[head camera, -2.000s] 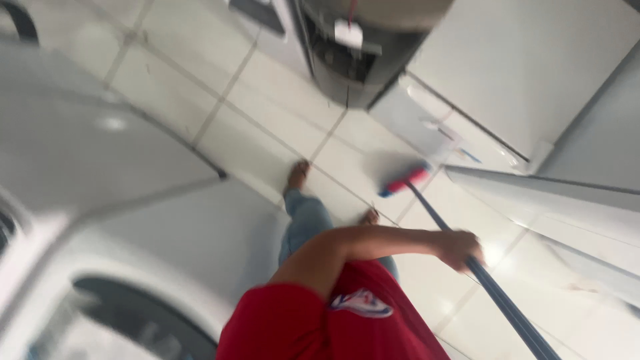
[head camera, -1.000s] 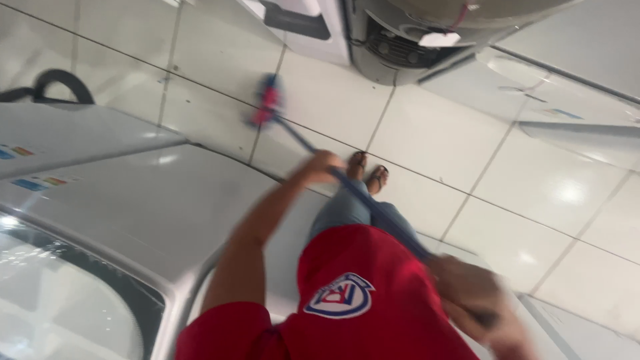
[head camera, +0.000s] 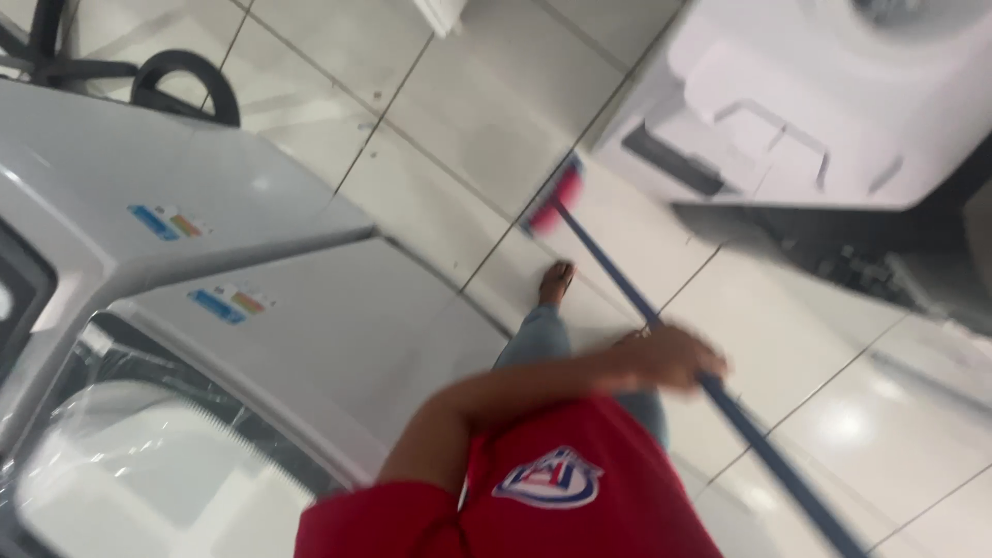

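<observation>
My left hand [head camera: 670,358] is closed around the blue handle [head camera: 775,465] of a broom, with the left forearm reaching across the front of my red shirt. The handle runs from the lower right edge up to the broom head [head camera: 556,195], which is pink and blue, blurred, and at the tiled floor beyond my feet. My right hand is outside the picture. One foot in a sandal [head camera: 558,279] shows below the broom head; the other is mostly hidden behind my left hand.
White appliances [head camera: 310,341] with stickers and a plastic-wrapped door stand close on the left. A black wheel-like ring [head camera: 186,85] lies behind them at the upper left. Another white appliance [head camera: 744,132] and a dark one [head camera: 852,248] stand at the upper right. Small debris [head camera: 376,97] dots the floor.
A second ago my right hand showed blurred at the lower right; now it is out of view. The broom head has moved from left of my feet to ahead of them. The view has shifted.
</observation>
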